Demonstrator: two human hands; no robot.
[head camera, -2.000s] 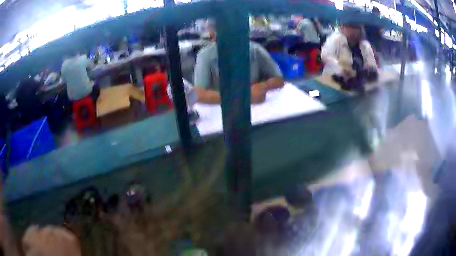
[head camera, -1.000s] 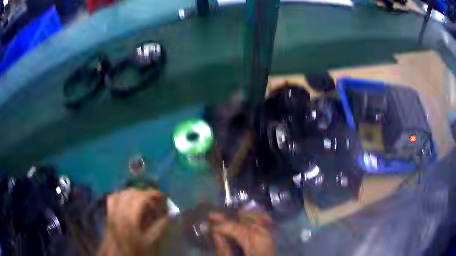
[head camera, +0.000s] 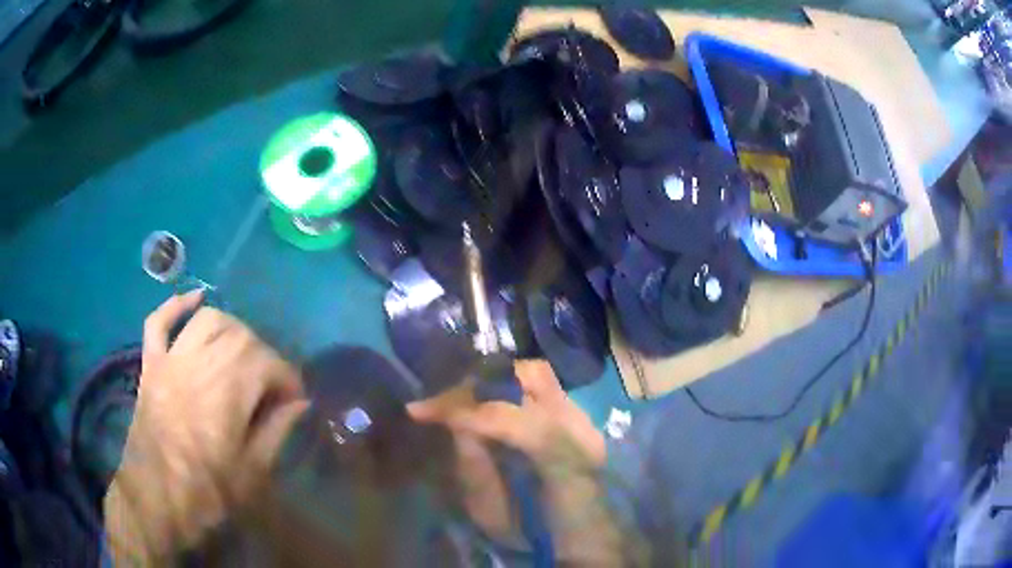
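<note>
A black speaker plate (head camera: 350, 383) with a small pale centre is between my hands. My left hand (head camera: 205, 388) is at its left edge, its upper fingertips beside a thin silver strand; blur hides whether it grips either. My right hand (head camera: 516, 427) is closed around the soldering iron (head camera: 477, 294), silver barrel and tip pointing up and away; its thumb is at the plate's right edge. A pile of overlapping black plates (head camera: 677, 211) lies beyond. A green-rimmed solder spool (head camera: 316, 166) stands left of the pile.
A blue tray (head camera: 710, 94) at the right holds a grey soldering station (head camera: 854, 166) with a red light, on cardboard (head camera: 888, 67). Its black cord hangs over the grey floor. A small round metal-rimmed part (head camera: 163, 255) lies left. Black headbands (head camera: 67, 56) lie at upper left.
The view has tilted down and turned right, away from the other workers, onto the bench. The iron and plate show more clearly, and my left hand now reaches the thin strand near the round part.
</note>
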